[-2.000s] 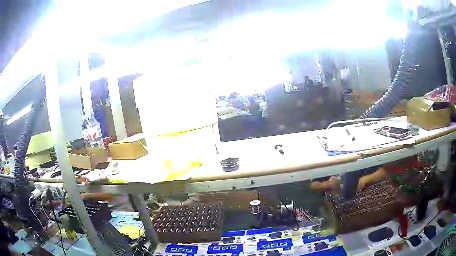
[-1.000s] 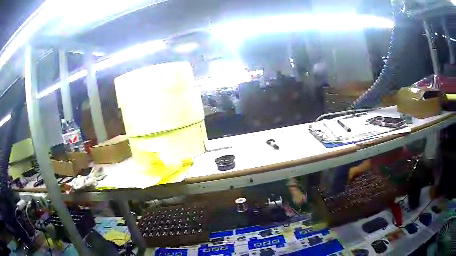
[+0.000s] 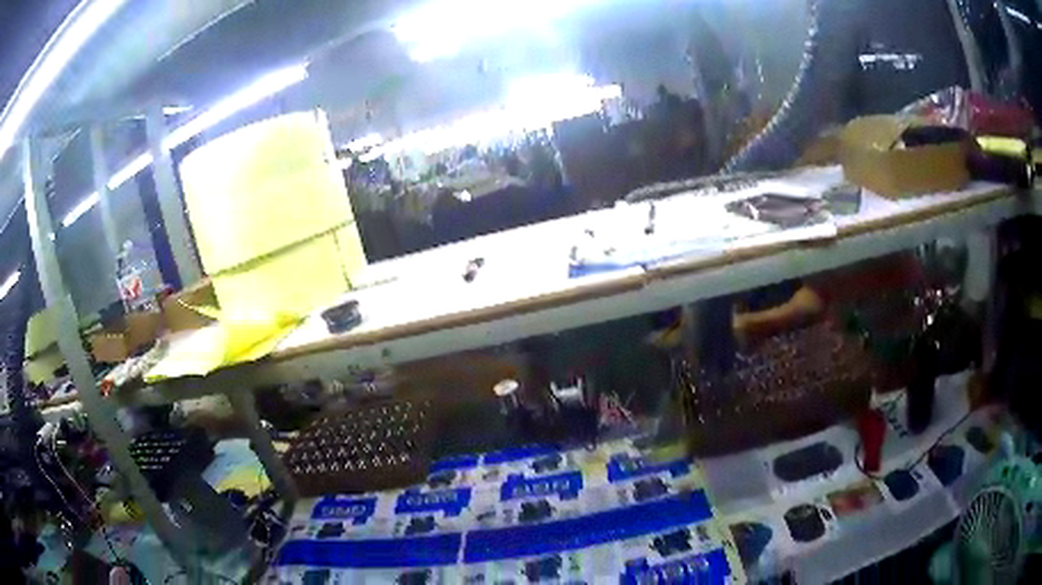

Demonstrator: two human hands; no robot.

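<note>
Neither of my hands can be made out in view. Nearest in front of me is a bench covered with blue-and-white printed sheets (image 3: 537,520). A dark brown partitioned tray (image 3: 360,448) with rows of small shiny parts stands at its left. Another brown tray (image 3: 783,383) of small parts stands at the right under the shelf. A small silver-white spool (image 3: 506,392) stands between them, beside a dark, blurred fixture (image 3: 568,397).
A long white shelf (image 3: 526,261) crosses above the bench, bearing yellow sheets (image 3: 274,217), a dark ring (image 3: 342,317) and a cardboard box (image 3: 906,162). Another person's forearm (image 3: 783,309) shows behind it. A green fan (image 3: 990,528) and upright red item (image 3: 871,439) are at right.
The view has turned right and down. The shelf and trays sit higher and further left in the picture, and more of the printed sheets and the green fan shows. The glare has faded.
</note>
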